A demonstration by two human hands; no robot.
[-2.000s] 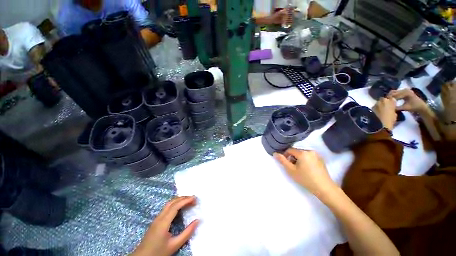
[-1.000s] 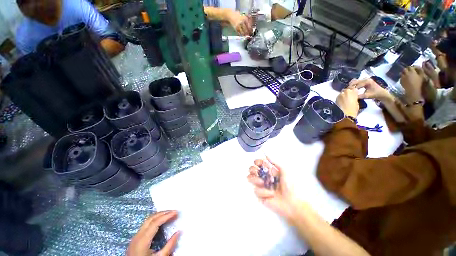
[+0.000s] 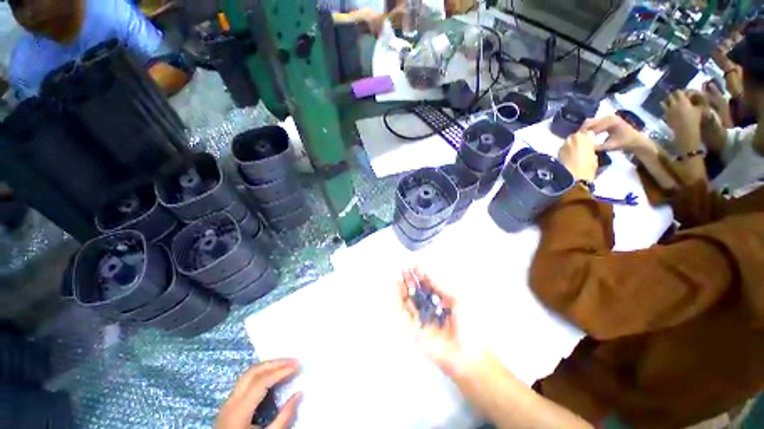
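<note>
My right hand (image 3: 431, 323) is palm up over the white foam sheet (image 3: 352, 335), with several small dark parts (image 3: 431, 307) lying in the palm. Their exact kind is too small to tell. My left hand (image 3: 258, 394) is low at the sheet's left edge, its fingers curled around a dark piece (image 3: 266, 407) that is mostly hidden. A stack of black housings (image 3: 425, 201) stands on the sheet just beyond my right hand.
More housing stacks (image 3: 205, 251) stand on the bubble wrap (image 3: 159, 369) at left, with long black columns (image 3: 92, 126) behind. A green post (image 3: 306, 100) rises ahead. A neighbour's brown sleeve (image 3: 620, 260) is close at right; a keyboard (image 3: 440, 124) lies beyond the post.
My right hand has left the housing stack and turned palm up, showing small parts. A dark piece now shows within my left hand. The view has shifted, moving the stacks left in the picture.
</note>
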